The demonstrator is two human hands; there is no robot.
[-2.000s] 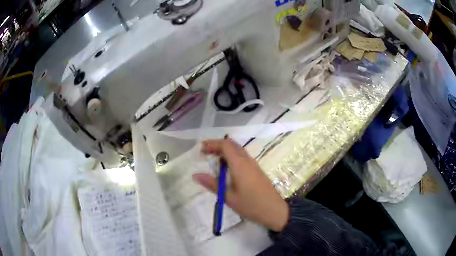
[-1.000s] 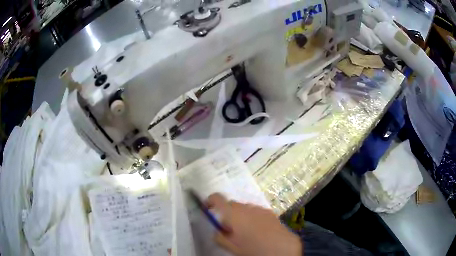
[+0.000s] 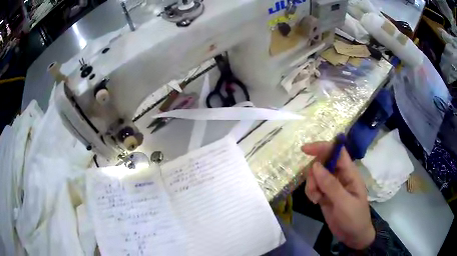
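An open notebook [image 3: 215, 200] with lined pages and blue handwriting lies below the sewing machine needle area. The left page is mostly written on; the right page has a few lines at its top. My right hand [image 3: 338, 192] is raised to the right of the notebook, past the plastic-covered table edge, and holds a blue pen [image 3: 334, 154] between thumb and fingers. My left hand is not in view.
The white sewing machine [image 3: 165, 55] spans the top. Black scissors [image 3: 228, 92], pink snips [image 3: 183, 102] and white strips [image 3: 225, 114] lie on its bed. White garments [image 3: 50, 185] heap at left. A white fabric bundle [image 3: 388, 165] sits on the right side table.
My right hand has moved right, off the notebook, with the pen. The notebook's right page is now uncovered, and the upright strip that lay over its middle no longer shows there.
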